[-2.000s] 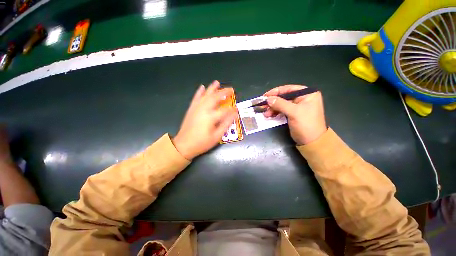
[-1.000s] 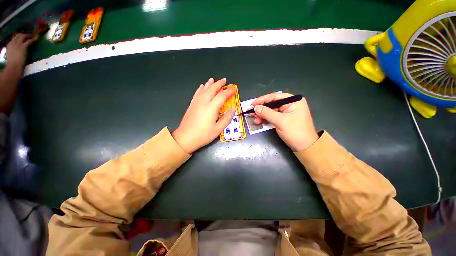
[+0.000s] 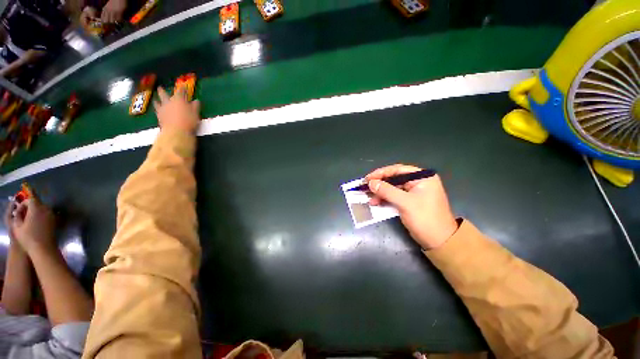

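My left hand reaches out at the upper left onto the green belt. Its fingers are over the lower part of an orange unit; the hand hides most of it. My right hand is over the dark worktop and holds a black tweezers-like tool like a pen. The tool's tip is at the top of a white sticker sheet with a grey patch. The sheet lies flat, partly under the right fingers.
Other orange units lie on the belt beyond the white edge strip. A yellow and blue fan with a white cord stands at right. Another person's hands hold an orange piece at left. More people's hands show at the upper left.
My left hand has left the worktop for the belt, and the orange unit beside the sheet is no longer there. My right hand stays at the sheet with the tool. The view has shifted.
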